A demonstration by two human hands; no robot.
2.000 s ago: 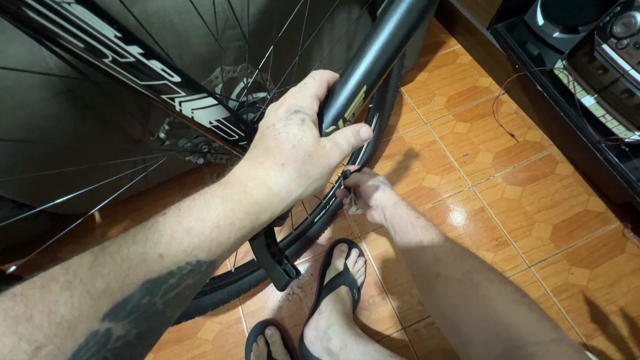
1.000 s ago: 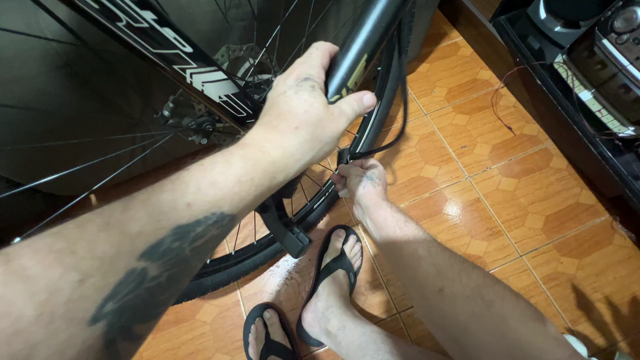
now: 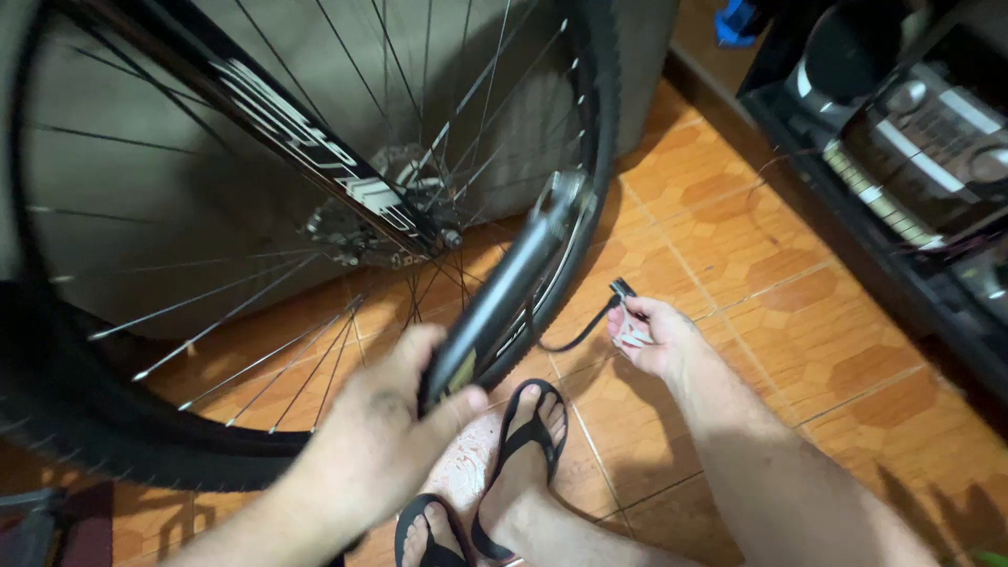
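My left hand [image 3: 394, 429] is wrapped round the lower end of a dark bicycle pump's barrel [image 3: 496, 299], which slants up to the right in front of the wheel. Between the fingers of my right hand [image 3: 650, 339] is the pump hose's valve head [image 3: 622, 290], with a pale lever on it; the head is apart from the wheel. A thin black hose [image 3: 583, 339] curves from it toward the pump. Behind stands the bicycle wheel with its black tire [image 3: 594, 157], spokes, a disc-brake hub [image 3: 425, 205] and a black fork leg with white lettering [image 3: 291, 118].
My feet in black flip-flops [image 3: 531, 433] stand on the orange tiled floor [image 3: 709, 268]. Gray fabric [image 3: 260, 181] lies behind the wheel. At the right, a dark shelf unit [image 3: 795, 150] holds a stereo [image 3: 937, 134] and a speaker. A blue object [image 3: 735, 22] is at the top.
My right hand has moved away from the wheel rim with the valve head, and the hose now hangs off to the right. The pump's far end has come into view. The view has shifted.
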